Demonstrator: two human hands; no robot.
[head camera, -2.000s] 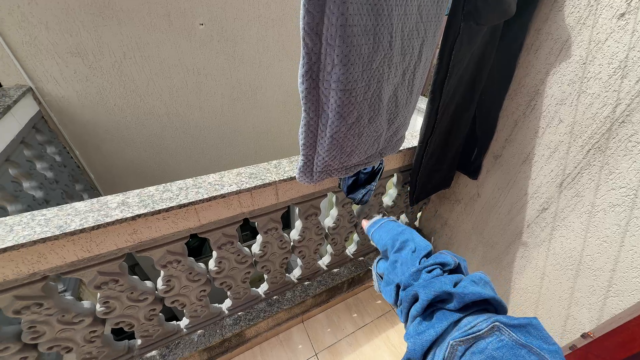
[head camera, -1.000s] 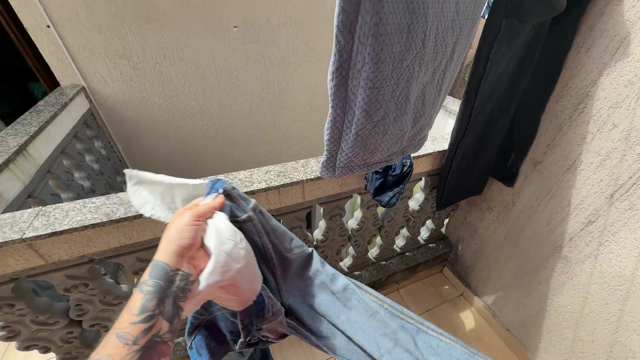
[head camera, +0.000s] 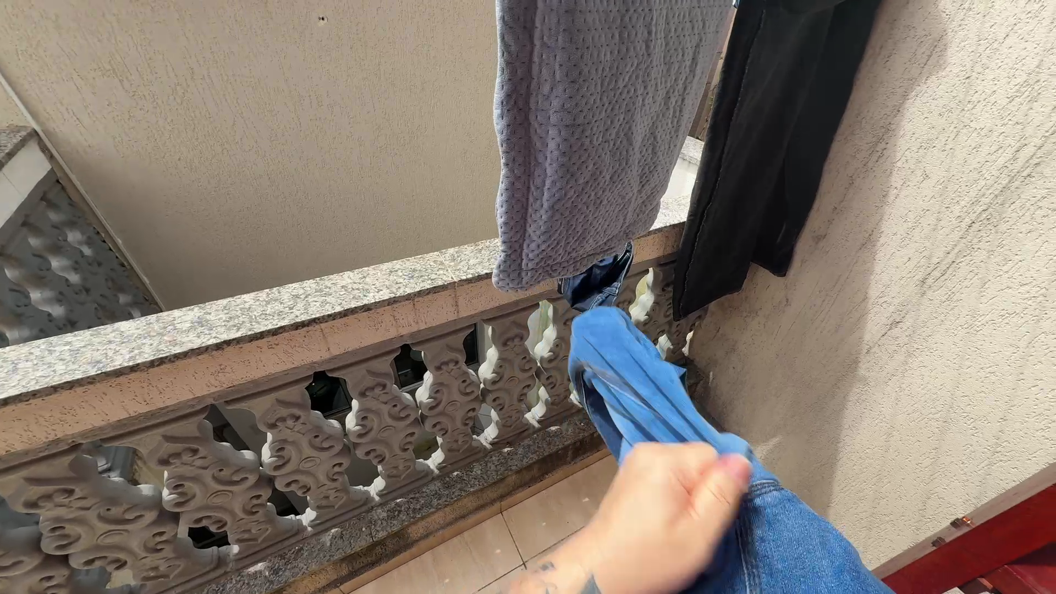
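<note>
My left hand (head camera: 672, 503), blurred and with a tattooed wrist, is closed on a pair of blue denim jeans (head camera: 804, 536) at the lower middle. One blue leg (head camera: 631, 371) stretches from the fist up and forward, and its rounded far end overlaps a small dark blue denim garment (head camera: 598, 280). My right hand cannot be seen; whether it is inside the jeans leg does not show. A grey textured blanket or towel (head camera: 602, 132) hangs above, with a black garment (head camera: 759, 157) hanging to its right.
A balcony parapet with a granite top (head camera: 330, 318) and ornate balusters (head camera: 450, 396) crosses the view. A rough plaster wall (head camera: 940, 272) rises on the right. Floor tiles (head camera: 470, 561) show below, and a red object (head camera: 973, 536) lies in the lower right corner.
One second ago my left hand held the jeans with white cloth further left; now it grips the blue denim and no white shows. Fingertips visible at the leg's end two seconds ago are out of sight.
</note>
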